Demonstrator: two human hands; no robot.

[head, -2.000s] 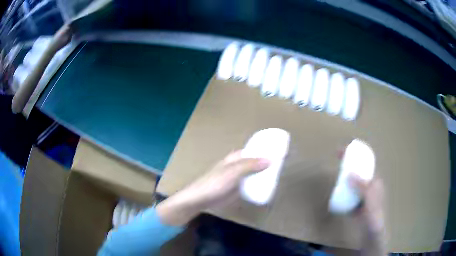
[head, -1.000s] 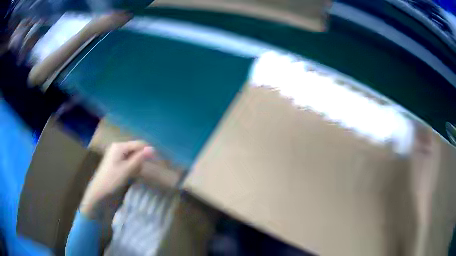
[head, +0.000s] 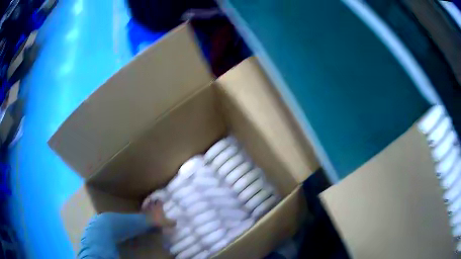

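The open carton (head: 172,119) stands low beside the worktop and holds close rows of white plastic shells (head: 237,172). A thin whitish film seems to lie over part of them. My left hand (head: 160,211) reaches into the carton at the left end of the rows; it is blurred, and whether its fingers hold a shell is not clear. More white shells (head: 445,146) stand in a row on the cardboard sheet (head: 389,202) at the right. My right hand is out of the picture.
The dark green worktop (head: 349,76) with a pale metal edge runs along the carton's right side. Bright blue floor (head: 55,91) lies to the left. Dark and blue shapes, perhaps a person, are behind the carton's far corner.
The view has swung left and down to the carton. My left hand has moved from above the carton's edge into it. My right hand, earlier by the row on the cardboard, has left the picture.
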